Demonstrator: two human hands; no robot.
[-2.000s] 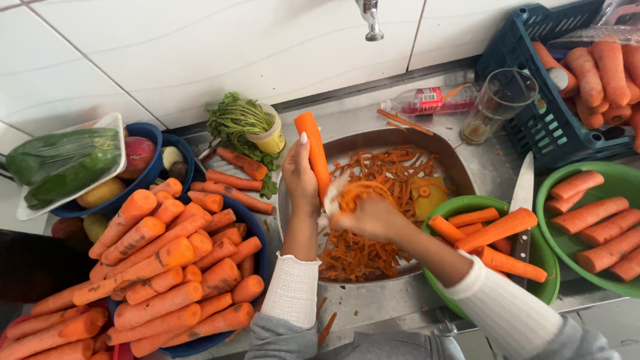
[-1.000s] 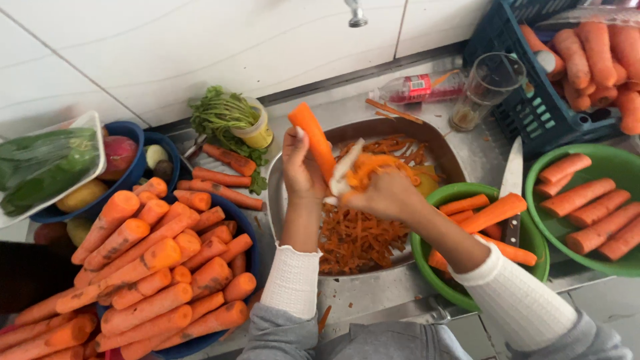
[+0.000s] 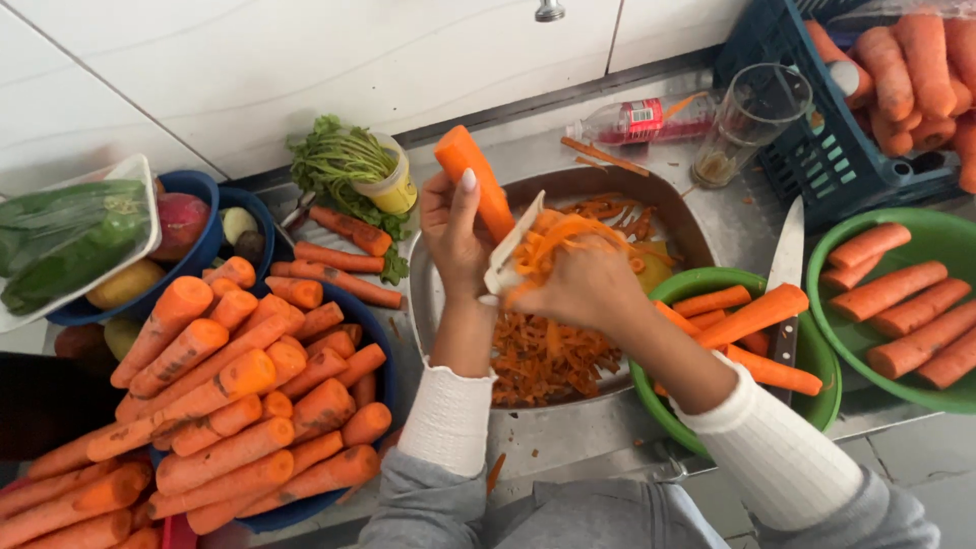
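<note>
My left hand (image 3: 461,236) grips a peeled carrot (image 3: 474,179), held tilted above the left side of a metal tray (image 3: 690,221). In my right hand (image 3: 587,282) is a white peeler (image 3: 512,242), close against the carrot's lower part, with orange peel strips bunched over it and over my fingers. Below both hands, a heap of carrot peelings (image 3: 545,358) lies in the tray. Peeled carrots (image 3: 755,314) and a knife (image 3: 785,267) rest in a green bowl (image 3: 827,389) to the right. Unpeeled carrots (image 3: 229,381) are piled over a blue bowl (image 3: 385,324) on the left.
Behind the tray are a plastic bottle (image 3: 648,120), a drinking glass (image 3: 751,122) and a yellow tub (image 3: 396,183) beside green herbs. A blue crate (image 3: 823,145) of carrots stands back right, above a second green bowl (image 3: 827,217). Wrapped green vegetables (image 3: 76,229) sit far left.
The strips of peel bunched at the peeler look fuller than a second ago. Both hands stay over the tray, the left one still on the carrot.
</note>
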